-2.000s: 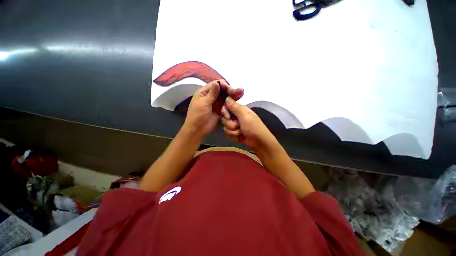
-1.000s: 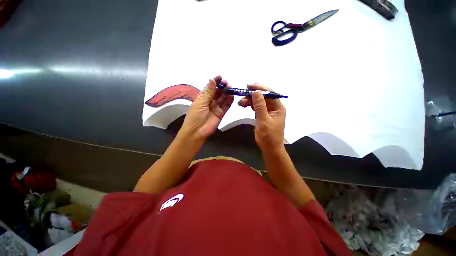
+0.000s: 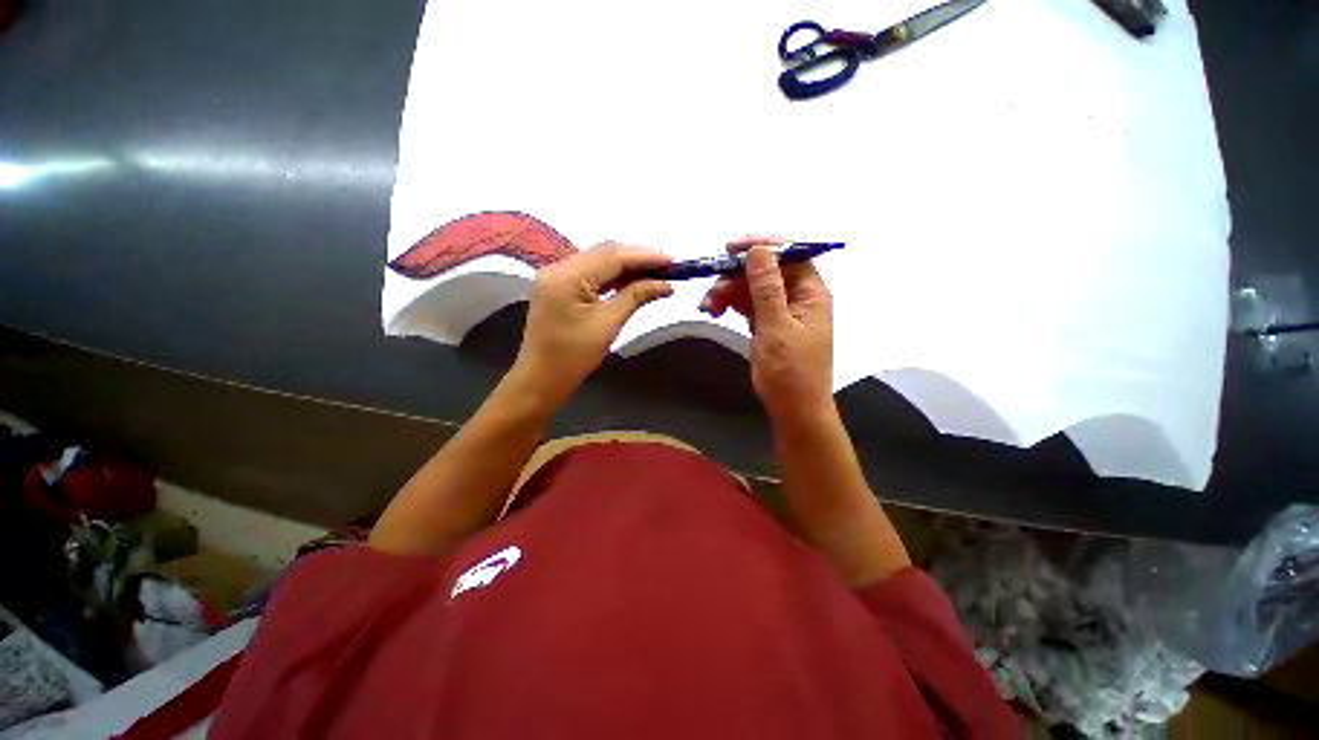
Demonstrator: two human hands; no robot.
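Note:
A slim dark marker pen (image 3: 712, 268) is held level between my two hands, above the near part of the white fabric lay (image 3: 998, 217). My left hand (image 3: 586, 311) pinches the pen's left end between thumb and fingers. My right hand (image 3: 781, 311) holds the pen near its right end, and the dark tip points right. The red crescent pattern template (image 3: 482, 243) lies on the lay's near left corner, its right end hidden behind my left hand. The lay's near edge is scalloped.
Fabric shears (image 3: 868, 46) lie on the lay beyond my right hand. A dark weight (image 3: 1131, 15) sits at the far right. The dark grey table (image 3: 217, 217) surrounds the lay. A scrap heap (image 3: 1056, 614) and clear plastic bag (image 3: 1273, 593) are below the table's right edge.
My hands came apart from beside the template and brought the pen level into view. Since then my left hand has closed on its left end. The view has shifted.

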